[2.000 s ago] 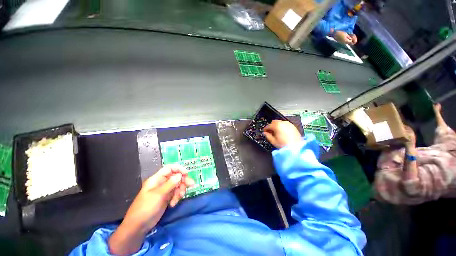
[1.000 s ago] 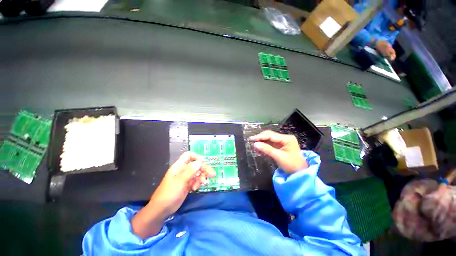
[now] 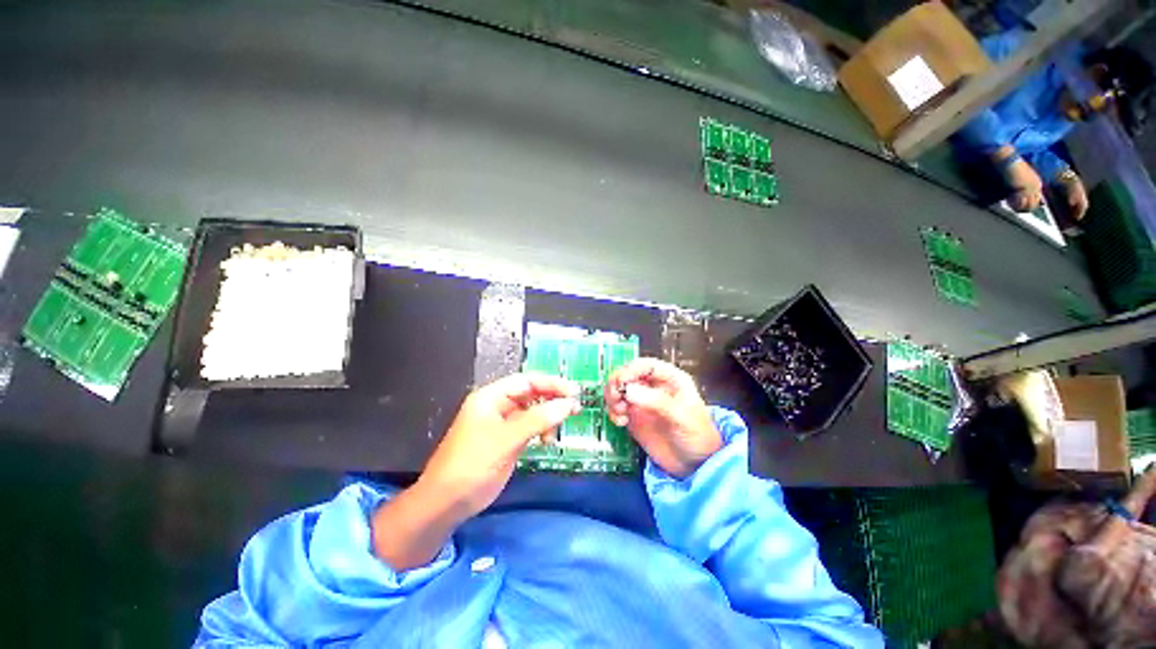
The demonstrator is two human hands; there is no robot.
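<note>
A green circuit board (image 3: 583,446) lies on the black ledge in front of me, partly covered by my hands. My left hand (image 3: 513,431) is over its left half, thumb and fingertips pinched near the middle band; what is between them is too small to tell. My right hand (image 3: 659,408) is over its right side, thumb and finger pinched around a tiny dark component (image 3: 622,394). The black parts bin (image 3: 837,368) with small dark components stands to the right. The white-parts bin (image 3: 353,304), heaped with cream-white parts, stands to the left.
Spare boards lie at the left (image 3: 108,304) and right (image 3: 920,396) of the bins. The conveyor belt (image 3: 507,165) carries boards (image 3: 738,162). Cardboard boxes stand across the belt (image 3: 913,64) and at right (image 3: 1088,431). A person in blue (image 3: 1021,127) sits across; a patterned sleeve (image 3: 1078,564) shows lower right.
My right hand has moved left from the black parts bin to the board, close to my left hand. The camera view has shifted, and more of the left spare board shows.
</note>
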